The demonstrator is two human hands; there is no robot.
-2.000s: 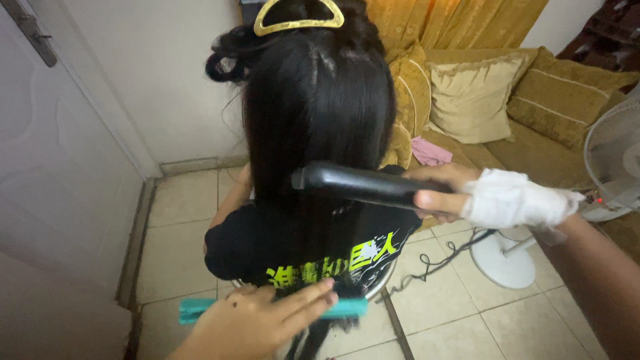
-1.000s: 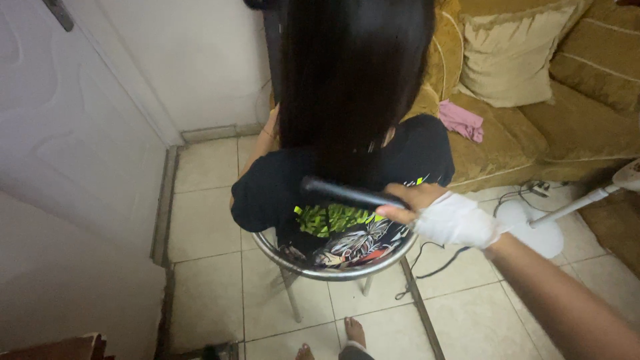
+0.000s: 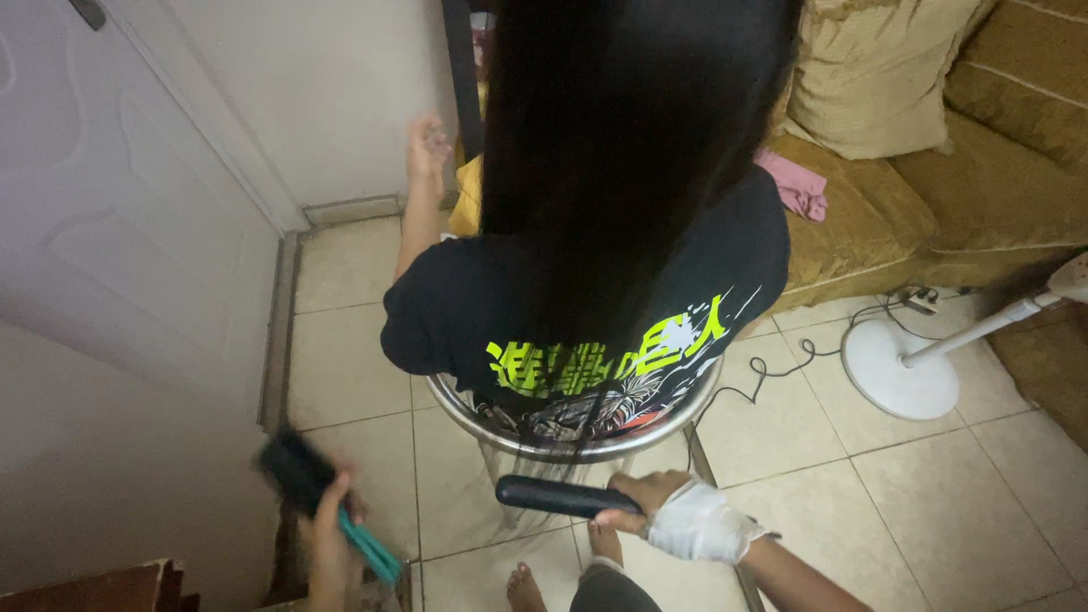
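A person with long dark hair [image 3: 629,127] sits facing away, in a black printed T-shirt [image 3: 450,306], on a chair with a round metal rim [image 3: 586,452]. My right hand [image 3: 671,510], wrapped in white bandage, grips a black hair straightener [image 3: 565,495] across the thin hair ends just below the rim. At the lower left my left hand [image 3: 331,518], blurred, holds a hairbrush with a black head [image 3: 296,469] and a teal handle, apart from the hair. The seated person's raised left hand [image 3: 427,144] shows near the wall.
A brown sofa [image 3: 884,229] with a beige cushion [image 3: 884,76] and a pink cloth [image 3: 795,185] stands at the right. A white fan base [image 3: 901,370] and a black cord [image 3: 765,374] lie on the tiles. A white door [image 3: 127,195] is at the left, wooden furniture [image 3: 102,586] at the lower left.
My right hand has moved the straightener down the hair to its ends. My left hand, out of view one second ago, is back with the brush. The view has tilted down since the oldest frame.
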